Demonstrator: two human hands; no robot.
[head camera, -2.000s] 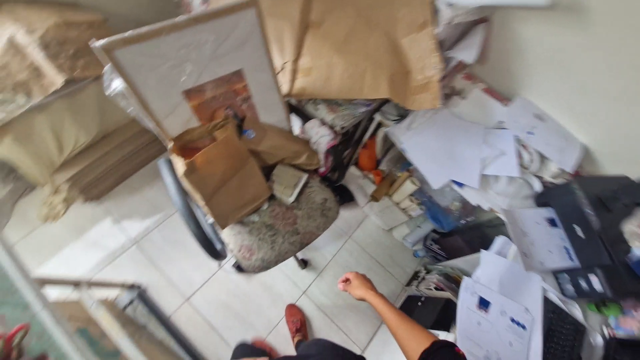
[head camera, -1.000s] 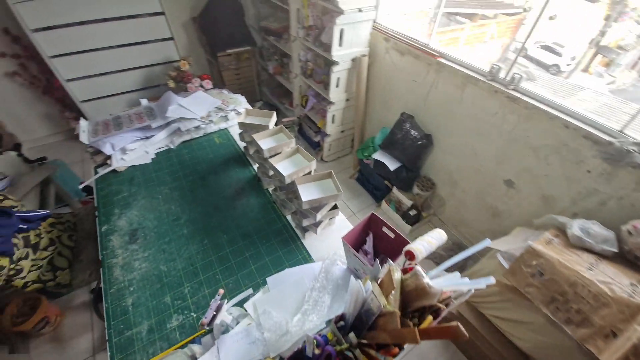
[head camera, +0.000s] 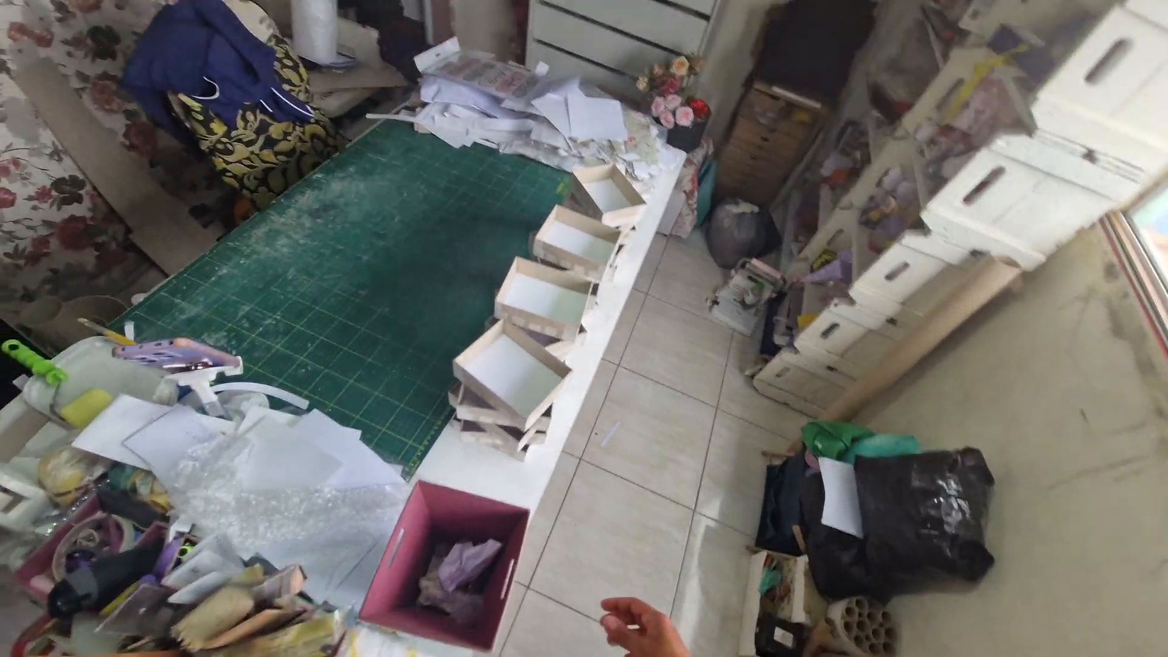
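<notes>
One bare hand (head camera: 641, 626) shows at the bottom edge, right of the centre, over the tiled floor; it looks like my right hand, fingers loosely curled with nothing in them. Left of it, a maroon box (head camera: 513, 547) with crumpled paper inside stands on the table corner. Stacks of shallow open boxes, the nearest topped by a tilted box (head camera: 516, 372), line the right edge of the table beside a green cutting mat (head camera: 365, 265). My left hand is out of view.
Papers and bubble wrap (head camera: 274, 493) cover the near table end beside piled tools. Across the tiled floor (head camera: 639, 456) are a black plastic bag (head camera: 922, 520), white crates (head camera: 995, 196) and a leaning board (head camera: 922, 333). More papers (head camera: 584, 114) lie at the far end.
The view has swung from the chair and printer to the worktable and floor aisle. A hand shows low in the frame now; none showed one second ago.
</notes>
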